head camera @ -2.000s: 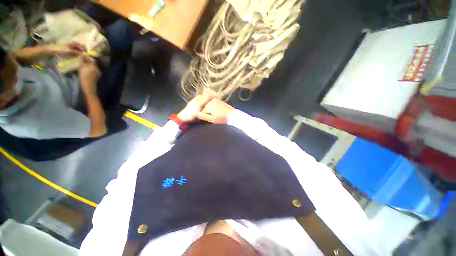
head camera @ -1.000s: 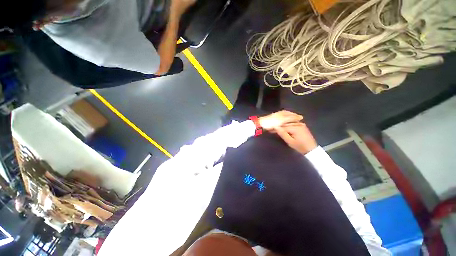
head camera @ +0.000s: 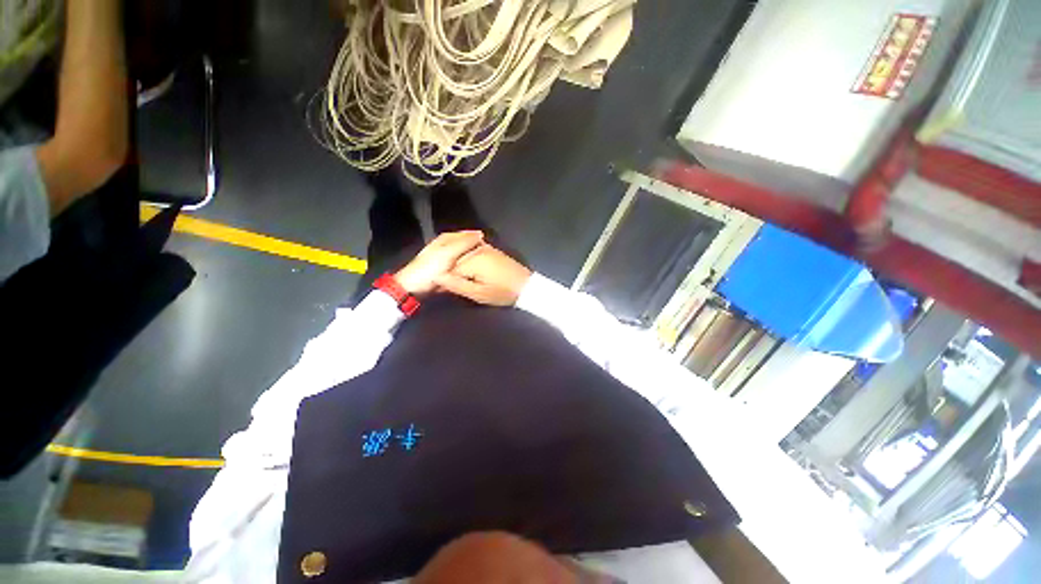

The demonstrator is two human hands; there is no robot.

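My left hand [head camera: 432, 264], with a red band [head camera: 398, 294] on its wrist, and my right hand [head camera: 486, 276] rest together in front of the dark apron [head camera: 479, 399]. They touch, with the fingers of each held together, and no object shows in them. Beige canvas bags [head camera: 594, 40] with many thick cream rope handles [head camera: 434, 97] hang beyond my hands at the top, not touched. The upper part of the bags is cut off by the picture's edge.
A seated person's arm [head camera: 91, 103] is at the upper left, by a metal chair leg [head camera: 210, 137]. Yellow lines [head camera: 274, 244] cross the grey floor. At the right are a white box [head camera: 776, 91] with a red label, a metal frame [head camera: 605, 234], a blue cover [head camera: 788, 285] and red-edged stacks [head camera: 970, 211].
The view has swung back to the right, so the bags and hands sit further left in the picture. The white box and its label show again. The hands stay together.
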